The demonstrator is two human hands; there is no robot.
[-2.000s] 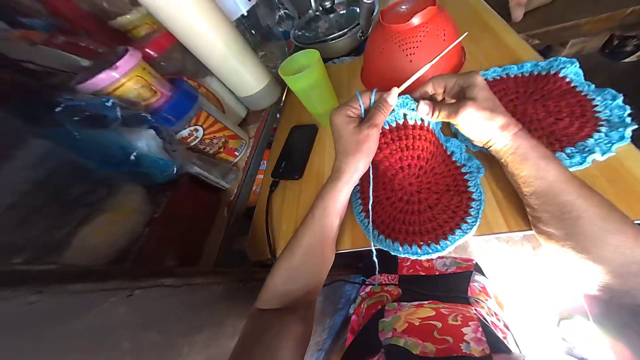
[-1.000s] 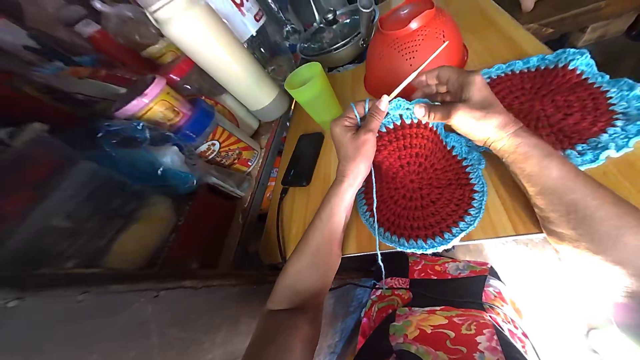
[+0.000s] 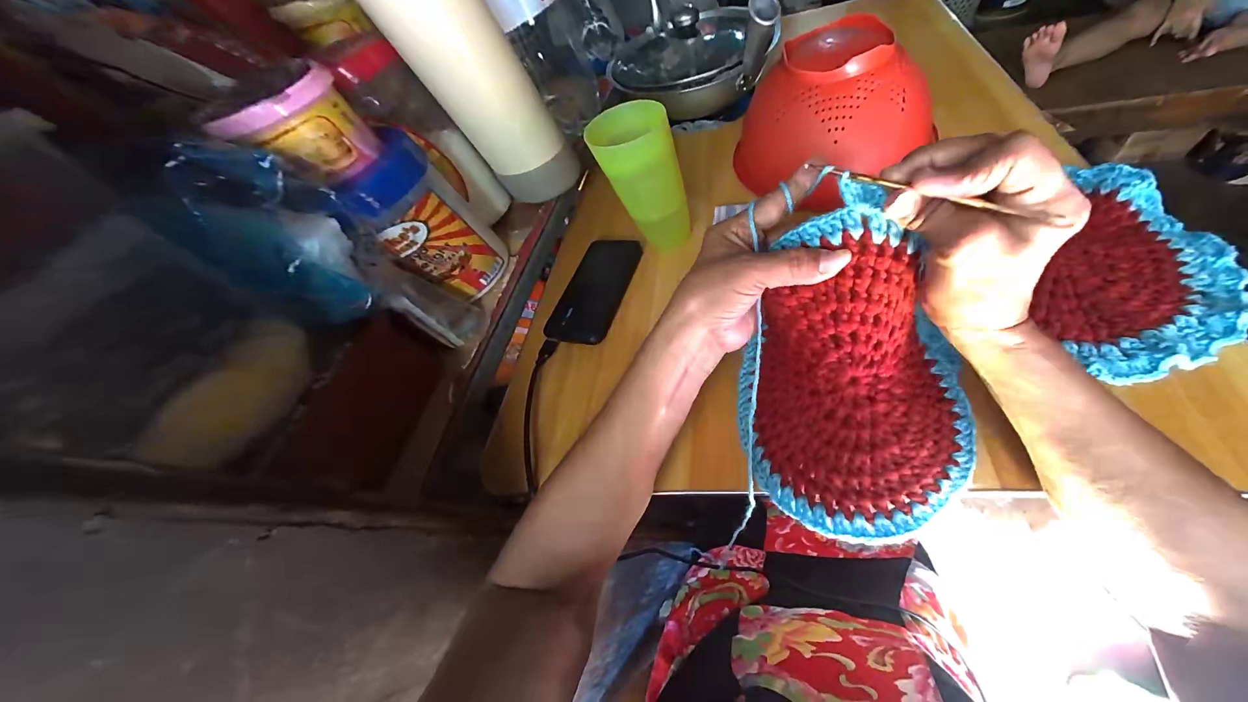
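Note:
A red oval crochet piece with a light blue border (image 3: pixel 858 390) hangs upright between my hands. My left hand (image 3: pixel 746 268) grips its upper left edge, thumb on the red front, with blue yarn looped over the raised fingers. From there a strand of blue yarn (image 3: pixel 752 419) runs down to my lap. My right hand (image 3: pixel 990 219) holds a thin crochet hook (image 3: pixel 877 181), its tip at the blue stitches on the top edge. A second red piece with a ruffled blue border (image 3: pixel 1116 268) lies on the table, partly behind my right hand.
On the wooden table (image 3: pixel 702 458) are a black phone (image 3: pixel 595 292) with a cable, a green plastic cup (image 3: pixel 643 175), a red colander (image 3: pixel 838 107) and a lidded pan (image 3: pixel 682 68). Containers and a cream bottle (image 3: pixel 478 88) crowd the left. Another person's foot (image 3: pixel 1043 54) shows top right.
The hook, earlier pointing up to the right from near my left fingers, is now in my right hand, pointing left at the top edge. The left thumb now lies over the red front.

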